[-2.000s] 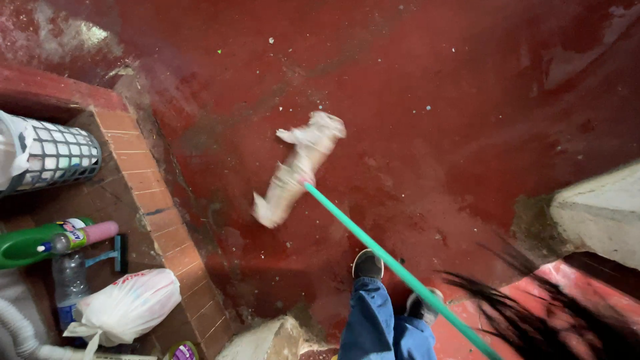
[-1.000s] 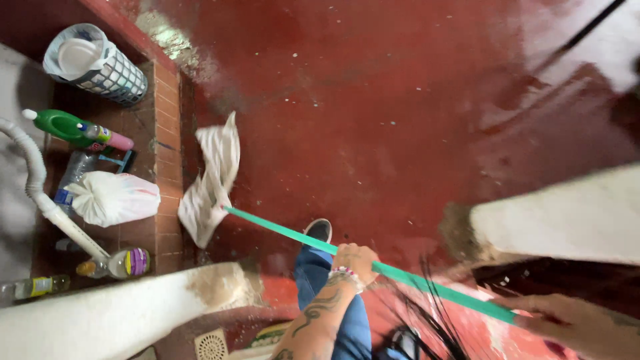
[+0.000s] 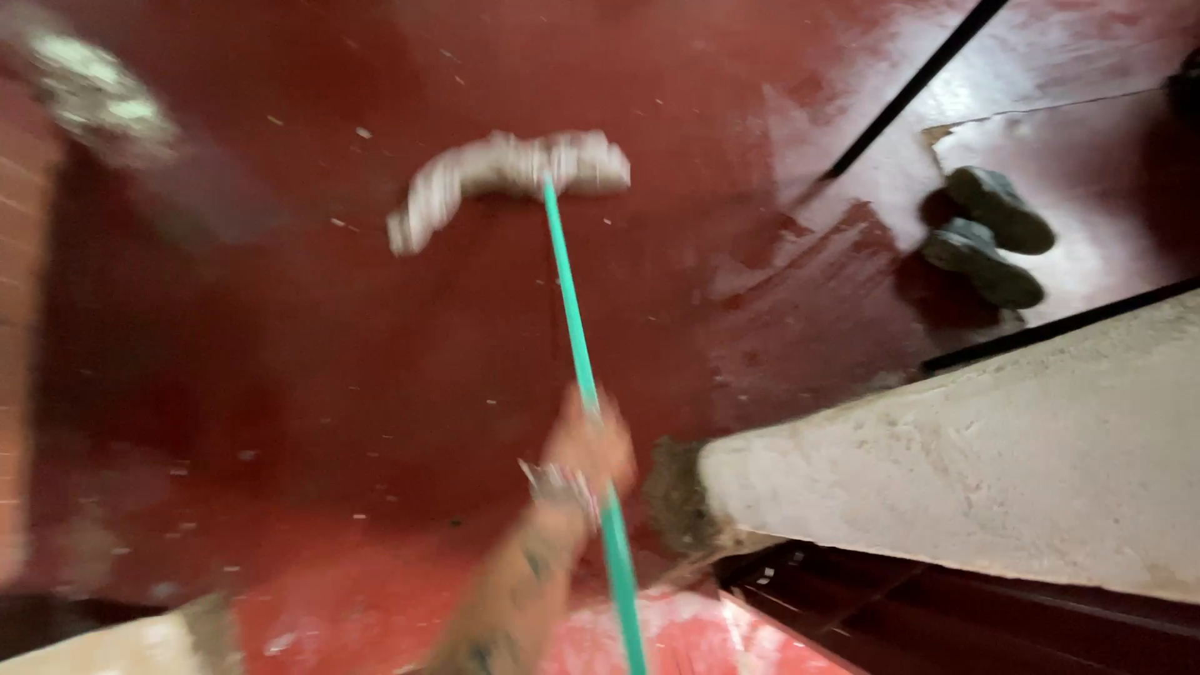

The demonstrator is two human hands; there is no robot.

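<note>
A green pole point(image 3: 574, 300) runs from the lower middle of the view up to a pale wet-looking cloth point(image 3: 506, 169), which lies bent around the pole's far end on the red floor point(image 3: 375, 375). My left hand point(image 3: 591, 445), blurred, is closed around the middle of the pole; a beaded bracelet point(image 3: 562, 487) circles the tattooed arm's wrist. The lower end of the pole leaves the frame at the bottom. My right hand is out of view.
A whitewashed wall point(image 3: 937, 450) stands at the right, with dark tiles below it. Grey shoes point(image 3: 1003, 220) rest on the shiny floor at upper right, near a thin black post point(image 3: 919, 89). A brick ledge point(image 3: 21, 328) lines the left edge, and small bits dot the floor.
The cloth has moved away from the brick ledge onto the open floor, with the pole swung more upright in view. My right hand, on the pole a second ago, has left the view. The view has shifted right.
</note>
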